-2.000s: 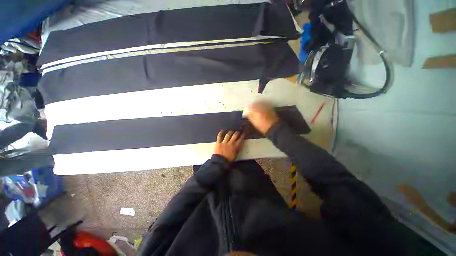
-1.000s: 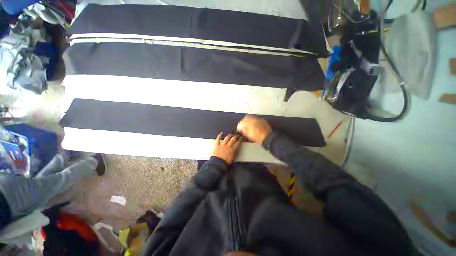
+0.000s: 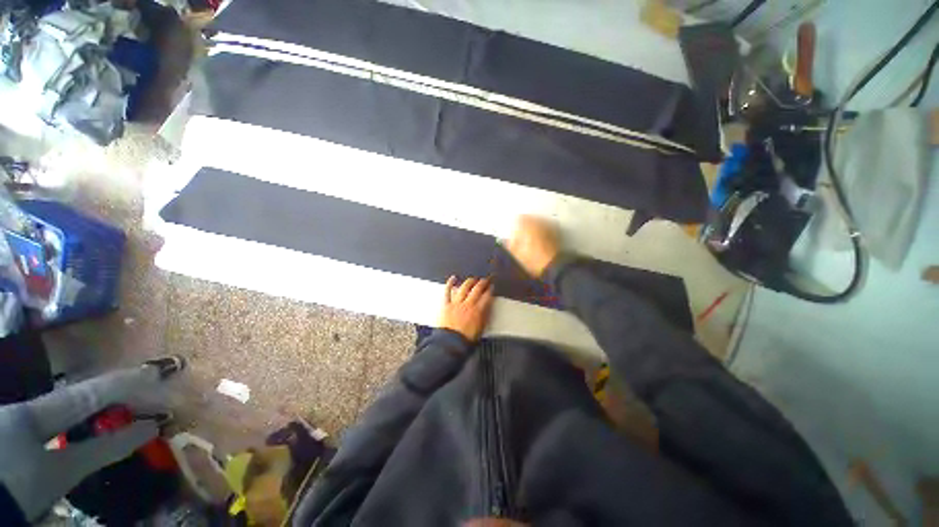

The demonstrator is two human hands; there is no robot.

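A long dark cloth strip [image 3: 340, 229] lies flat on the off-white table cover [image 3: 309, 280] nearest my body, its left end slanted. My left hand [image 3: 470, 307] rests palm down with spread fingers on the strip's near edge, around its middle. My right hand [image 3: 534, 246] is blurred over the strip's far edge, just right of my left hand. Its fingers are bent; whether it holds something small cannot be seen. Two wider dark panels [image 3: 340, 95] lie farther back, with thin white lines between them.
A dark iron [image 3: 757, 235] with a blue part and a looping black hose [image 3: 857, 257] stands at the table's right end, near an orange-brown handle [image 3: 805, 60]. On the left are heaped garments [image 3: 77, 77], a blue basket [image 3: 82, 262] and a person's legs [image 3: 98, 422].
The view has turned, so the cloth slopes down to the right. My right hand has moved from the near edge toward the strip's far edge. My left hand stays on the near edge.
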